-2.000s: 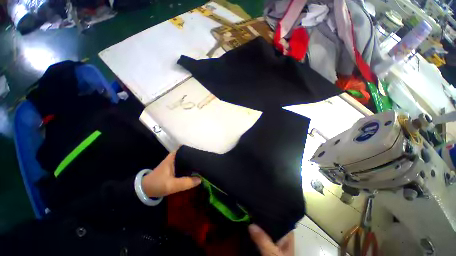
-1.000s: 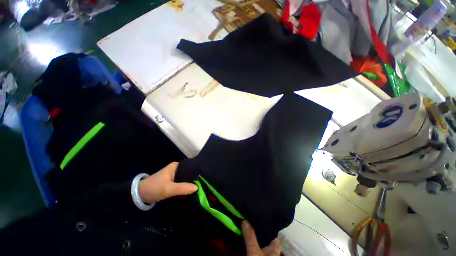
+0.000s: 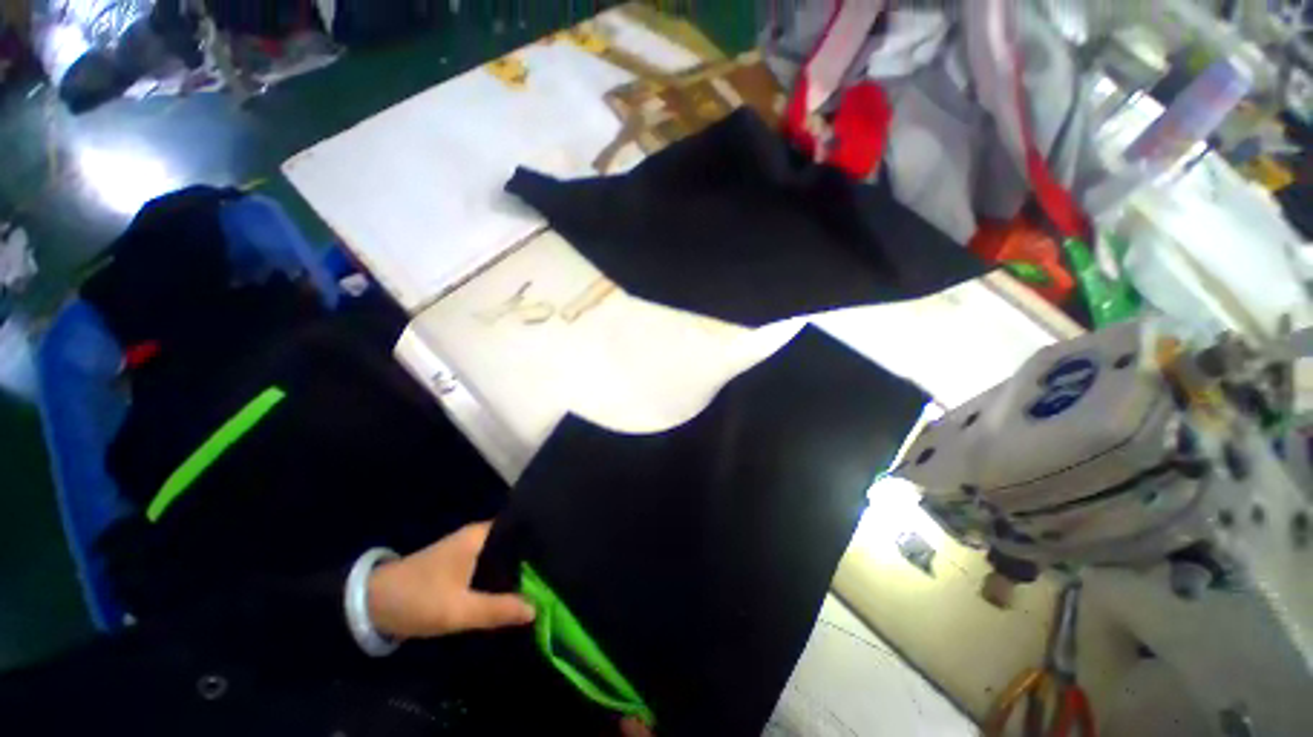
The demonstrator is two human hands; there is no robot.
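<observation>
A black cut panel (image 3: 691, 504) lies over the front edge of the table, its right corner beside the lit needle area. My left hand (image 3: 439, 583), with a pale bangle at the wrist, grips the panel's left edge at the upper end of a neon green strip (image 3: 573, 645). The strip shows as two narrow bands with a dark gap between. My right hand (image 3: 635, 727) shows only as a fingertip at the bottom edge, touching the strip's lower end; the rest is hidden. A second black panel (image 3: 763, 223) lies flat further back.
The off-white sewing machine head (image 3: 1051, 432) is at the right, with orange-handled scissors (image 3: 1048, 698) on its bed. A blue tub (image 3: 72, 446) with a black bundle and green strip stands left. Grey and red pieces (image 3: 950, 130) lie at the far edge.
The held panel has moved down and left, towards me, away from the far panel. My left hand still grips it. My right hand has moved down and left, mostly out of the picture.
</observation>
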